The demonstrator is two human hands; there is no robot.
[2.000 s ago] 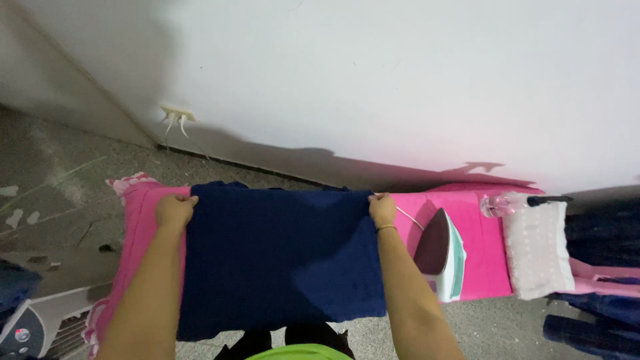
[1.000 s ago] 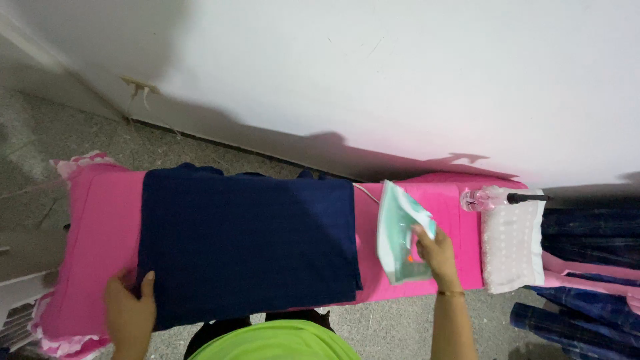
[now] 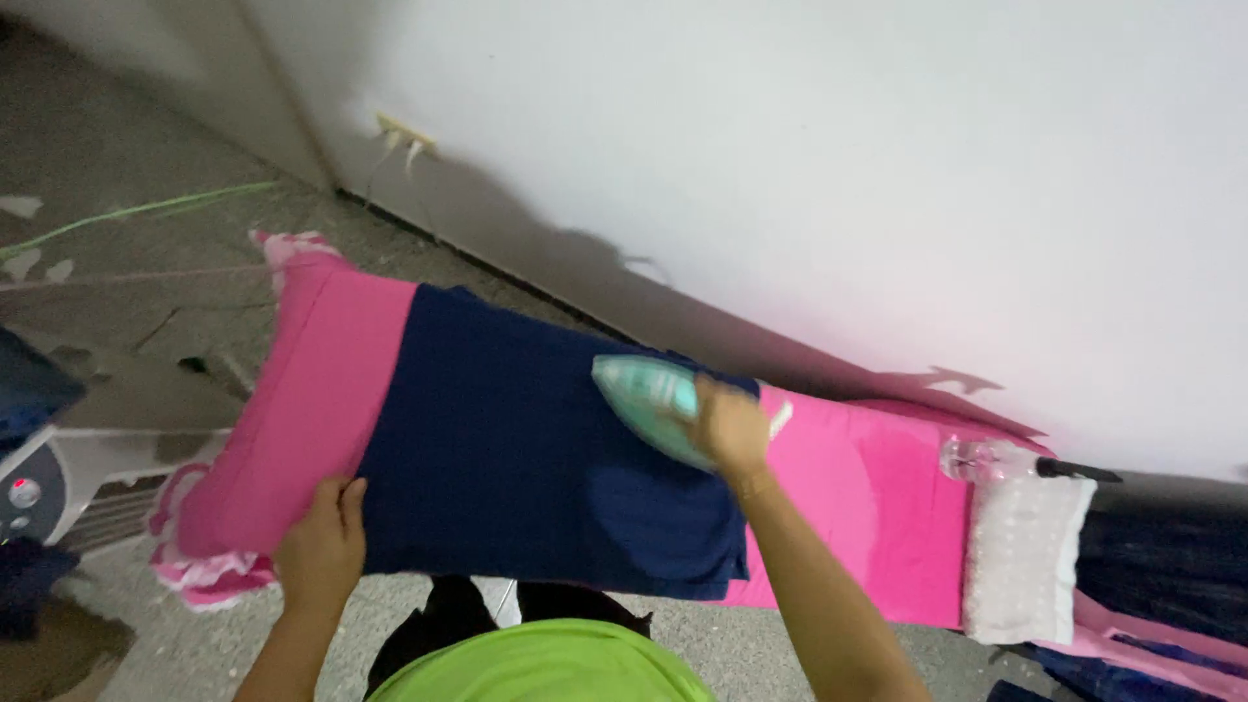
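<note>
A navy blue cloth garment point(image 3: 507, 439) lies flat across an ironing board with a pink cover point(image 3: 302, 390). My right hand point(image 3: 726, 424) grips a teal and white electric iron point(image 3: 643, 395), which is over the upper right part of the cloth, its tip pointing left; blur hides whether the soleplate touches. My left hand point(image 3: 327, 541) rests at the cloth's lower left edge, fingers on the pink cover and the cloth's border, gripping nothing that shows. A clear spray bottle point(image 3: 985, 460) with a black part lies at the board's right end, by a folded white cloth point(image 3: 1024, 556).
Behind the board rises a white wall point(image 3: 829, 175) with a power outlet point(image 3: 405, 135) holding two plugs. A grey and white appliance point(image 3: 73, 478) with a red light stands at the left. Dark blue clothes point(image 3: 1170, 575) are at the far right.
My right hand has carried the iron from the bare pink cover on the right onto the navy cloth. Two seconds ago both hands held the cloth's edges, with the iron standing at the right.
</note>
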